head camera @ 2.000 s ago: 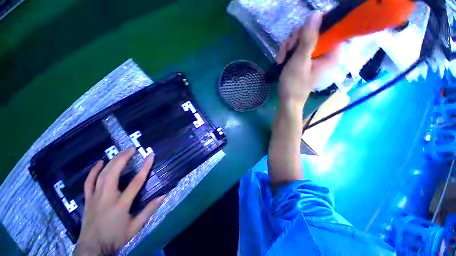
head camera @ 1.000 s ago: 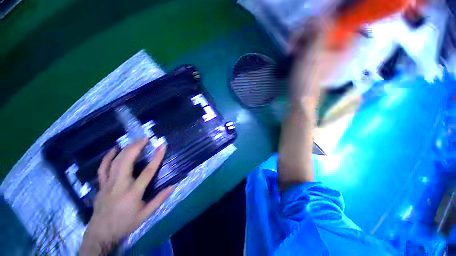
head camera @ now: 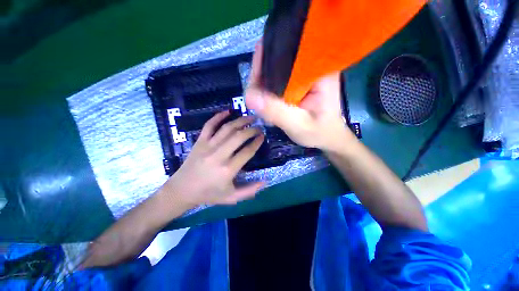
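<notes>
A black plastic housing (head camera: 205,85) lies on a silvery protective sheet (head camera: 108,136). Silver-white brackets (head camera: 175,125) show at its left end, and another bracket (head camera: 238,103) shows near the middle. My left hand (head camera: 222,156) rests on the housing's near middle part, fingers spread, with no object seen in it. My right hand (head camera: 307,113) grips the orange and black electric screwdriver (head camera: 347,34) over the right half of the housing. The screwdriver's tip and much of that half are hidden behind the hand and tool.
A round screw dish (head camera: 407,90) stands right of the housing. The dark cord (head camera: 449,113) runs down at the right, in front of wrapped parts (head camera: 495,74). The green bench's near edge runs beneath my forearms. A blue floor (head camera: 469,199) shows at lower right.
My right hand and the screwdriver have moved from beyond the dish to over the housing. The view has shifted, so the housing and dish sit further right. My left hand stays on the housing.
</notes>
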